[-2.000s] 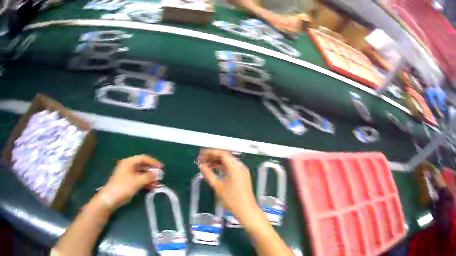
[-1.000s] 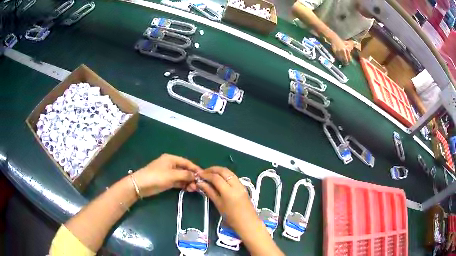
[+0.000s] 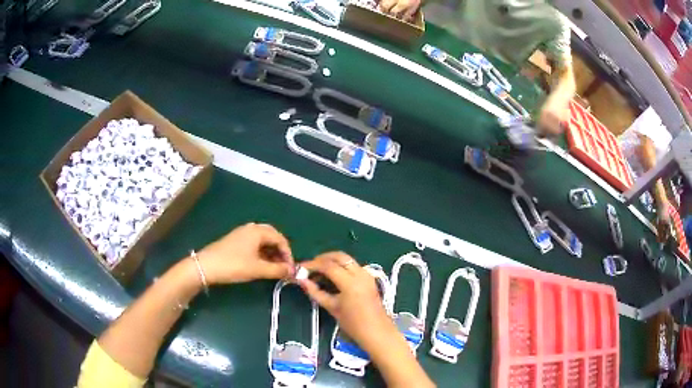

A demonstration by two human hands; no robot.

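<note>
A white loop frame [image 3: 294,330] with a blue-and-grey base lies in front of me, its narrow end under my fingertips. A small white cap [image 3: 302,273] shows between the fingers of both hands at that end. My left hand [image 3: 246,254] pinches at the cap from the left. My right hand [image 3: 345,288] holds the cap with thumb and finger from the right and partly covers a second frame. Two more loop frames lie to the right, one [image 3: 410,303] beside my right hand and one [image 3: 455,314] farther right. Whether the cap sits on the frame is hidden by the fingers.
A cardboard box [image 3: 171,223] heaped with white caps stands at left. A pink compartment tray [image 3: 558,307] lies at right. A white strip [image 3: 303,186] crosses the green surface; more frames [image 3: 326,155] lie beyond it. Opposite, a person [image 3: 516,30] reaches over frames and into a box.
Both hands have come together at the near frame's tip, and the white cap now shows between them. The middle-lane frames have shifted right. The person opposite has reached out with both arms.
</note>
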